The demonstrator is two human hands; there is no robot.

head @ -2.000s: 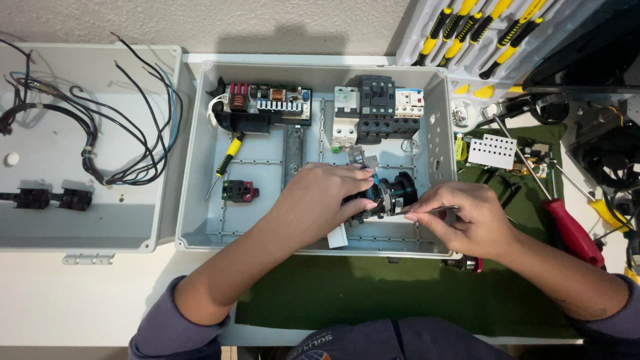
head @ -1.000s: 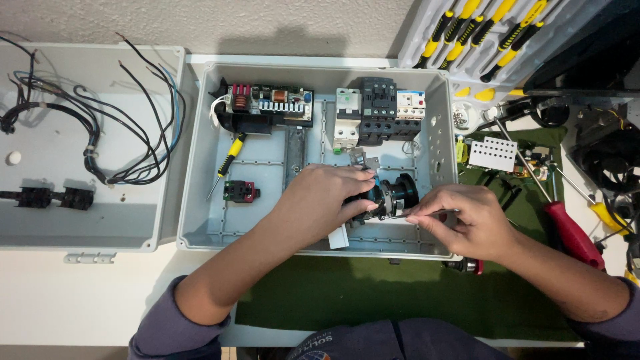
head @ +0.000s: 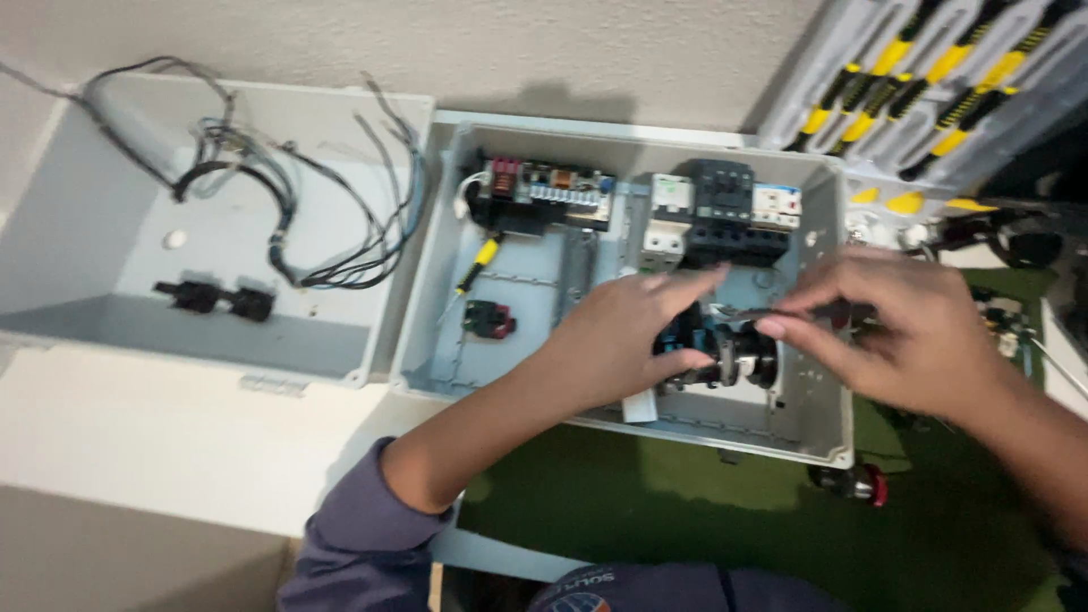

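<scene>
Inside a grey plastic enclosure (head: 739,442), a black rotary switch with a round collar (head: 748,357) lies at the lower right. My left hand (head: 633,327) is at its left side, fingers spread, thumb near its body; whether it touches is blurred. My right hand (head: 892,327) is above and right of the switch, finger and thumb pinched on a thin dark tool, its tip pointing left; its kind is unclear. Behind them sit a black contactor (head: 722,191) and a circuit board (head: 557,187). A red and green contact block (head: 489,320) lies to the left.
Left is an open enclosure half (head: 340,340) with a black wire harness (head: 280,221). A yellow-black screwdriver (head: 478,263) leans inside the right box. A screwdriver set in a clear tray (head: 943,76) stands at the back right. A red-capped button (head: 869,484) lies on green cloth (head: 612,501).
My right hand has lifted from the switch's lower side to above its upper right. My left fingers have spread from their closed grip. The view has shifted and tilted.
</scene>
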